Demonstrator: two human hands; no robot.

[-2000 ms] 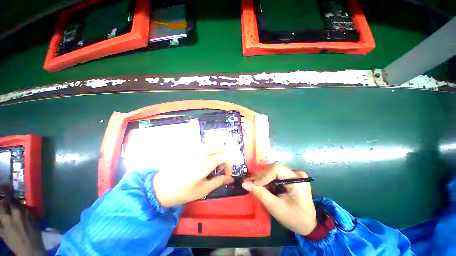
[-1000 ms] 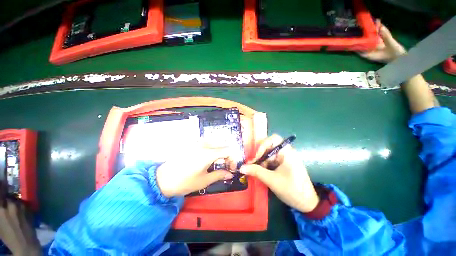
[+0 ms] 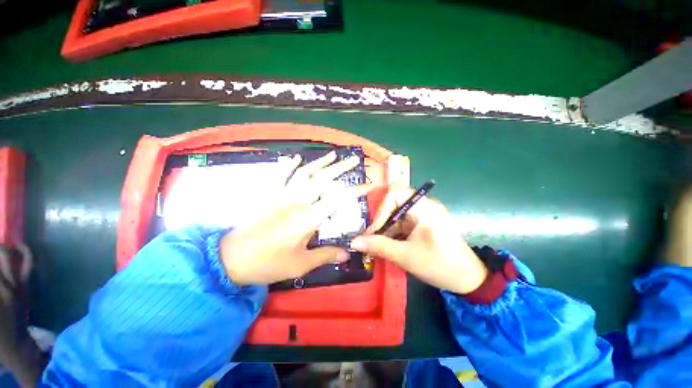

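Observation:
An opened tablet (image 3: pixel 303 284) lies in a red-orange foam tray (image 3: pixel 334 333) on the green bench. Its battery (image 3: pixel 220 189) is a glaring white area, and the circuit board (image 3: pixel 339 227) is at its right end. My left hand (image 3: pixel 284 235) lies over the battery and board with its fingers apart, thumb near the board's lower part. My right hand (image 3: pixel 425 242) holds a slim black pen-like tool (image 3: pixel 407 207) slanting up to the right. Its fingertips are at the board's lower right edge. The tool's lower end is hidden by the fingers.
A chipped white-and-brown rail (image 3: pixel 303 92) runs behind the tray. Beyond it another red-orange tray (image 3: pixel 163 29) partly overlaps a black tablet (image 3: pixel 303 17). A grey post (image 3: pixel 645 85) stands at right. Part of a red tray (image 3: pixel 11 197) and another person's hand are at left; a blue sleeve (image 3: pixel 668 303) is at right.
The far right tray and the hand at it have gone from view. My left fingers have spread over the board. The pen-like tool stays in my right hand. The view has shifted somewhat.

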